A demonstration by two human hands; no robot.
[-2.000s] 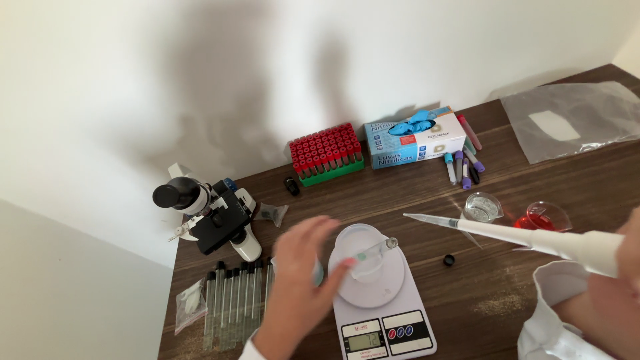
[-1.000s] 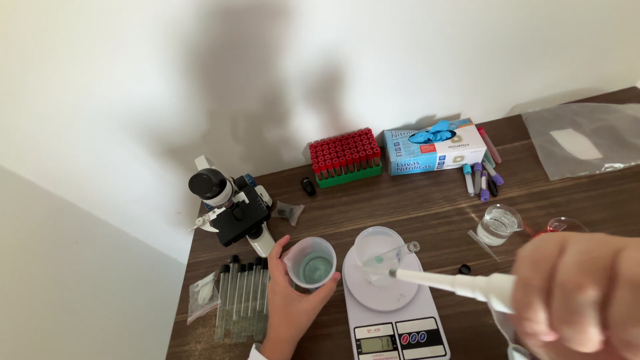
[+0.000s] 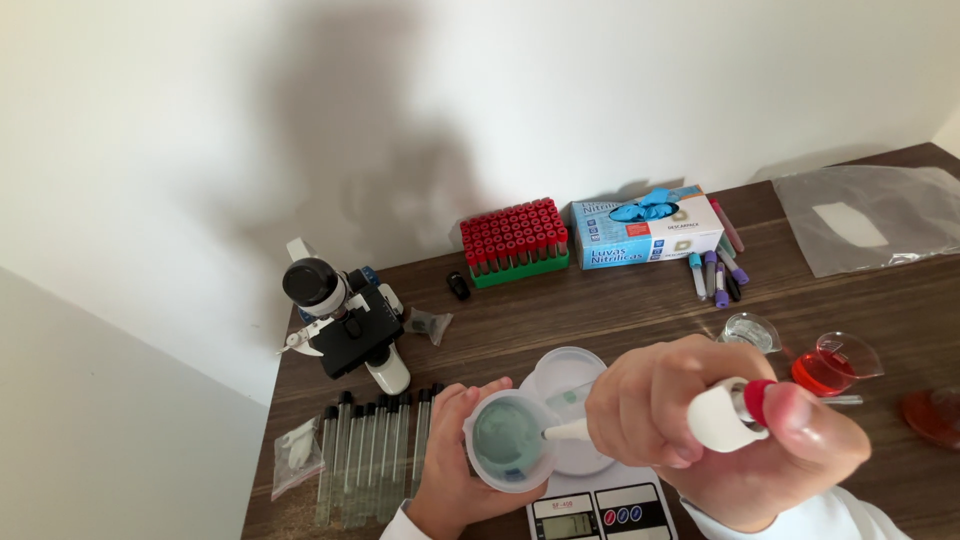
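Observation:
My left hand (image 3: pixel 459 469) holds a translucent plastic cup (image 3: pixel 511 441) with pale bluish-green contents, its mouth facing the camera. In my right hand (image 3: pixel 697 420) is a white micropipette (image 3: pixel 726 416) with a red plunger button, my thumb resting on the button. The pipette's narrow end reaches the right rim of the held cup; whether a tip is fitted cannot be told. Behind the hands a white digital kitchen scale (image 3: pixel 544 510) carries another translucent cup (image 3: pixel 571 367), with a clear tube or vial partly hidden beside the pipette.
Black-capped glass tubes (image 3: pixel 367 450) and a small zip bag (image 3: pixel 298 454) lie left. Behind stand a microscope (image 3: pixel 352 322), a green rack of red-capped tubes (image 3: pixel 517 244) and a nitrile glove box (image 3: pixel 645 229). To the right are beakers of clear (image 3: pixel 750 332) and red liquid (image 3: pixel 825 367), and a plastic bag (image 3: pixel 885 217).
My left hand came from over the scale, took hold of the cup and brought it to the pipette. My right hand moved the pipette leftward and down to that cup's rim.

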